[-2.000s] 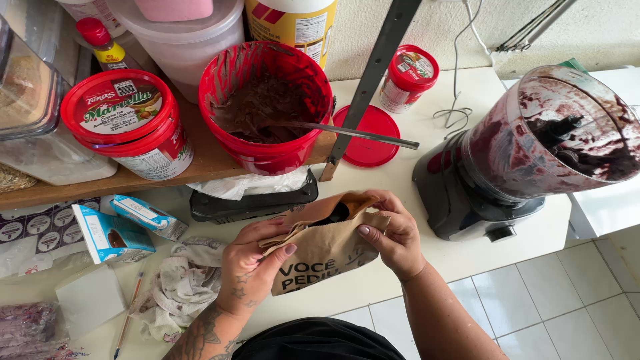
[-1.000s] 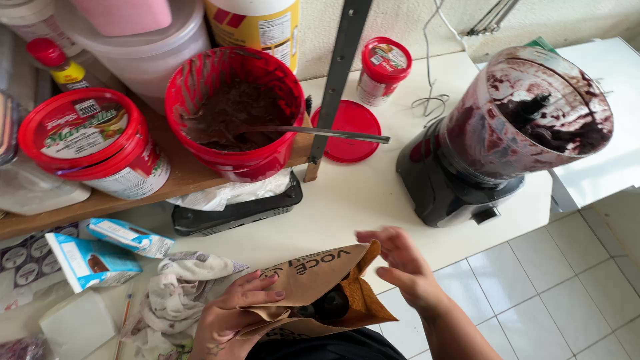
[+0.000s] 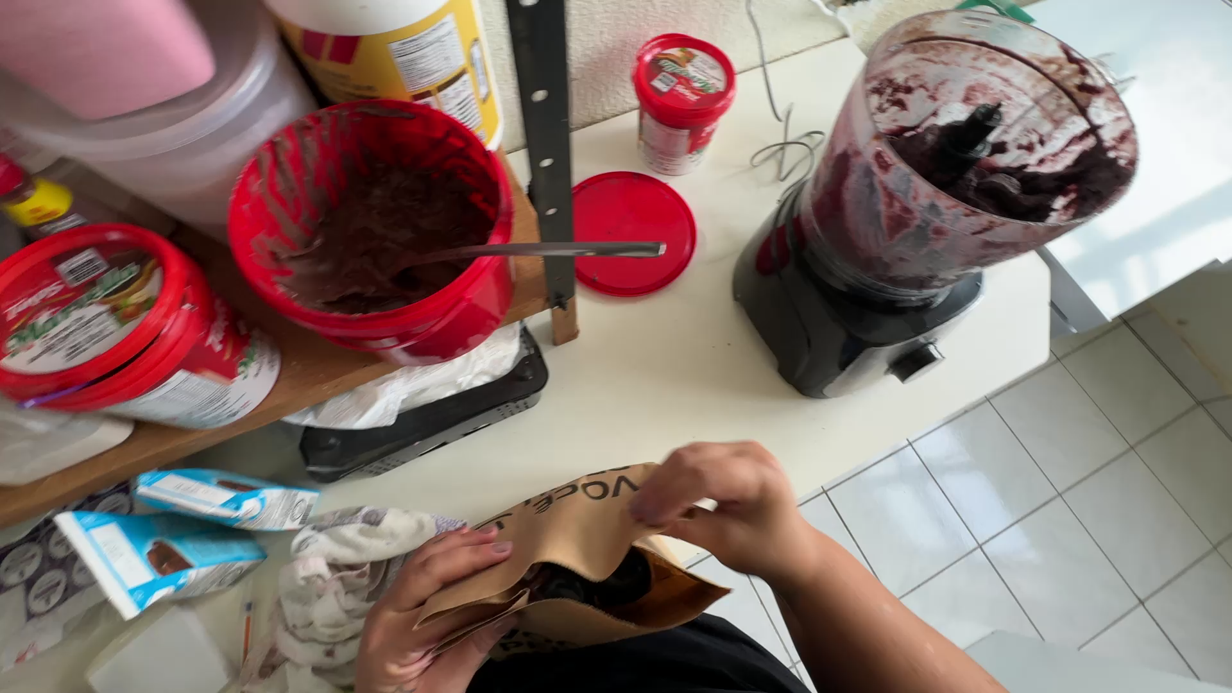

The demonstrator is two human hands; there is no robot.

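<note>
A printed brown paper bag is held low in front of my body, its mouth gaping and something dark inside. My left hand grips the bag's left side, thumb below and fingers above. At the far rim, the fingers of my right hand pinch the paper near the right end. Beside my left hand lies a crumpled patterned cloth. Beyond the bag, a red bucket of chocolate-coloured cream stands on a wooden shelf with a metal utensil handle sticking out.
At the right stands a food processor with a dark, smeared bowl. A red lid and a small red-lidded tub lie behind the metal shelf post. A black basket, blue-and-white packets and a lidded tub are at the left.
The bag has tipped, and its mouth now gapes towards my body. My right hand, beside the bag a second ago, is now on its far rim.
</note>
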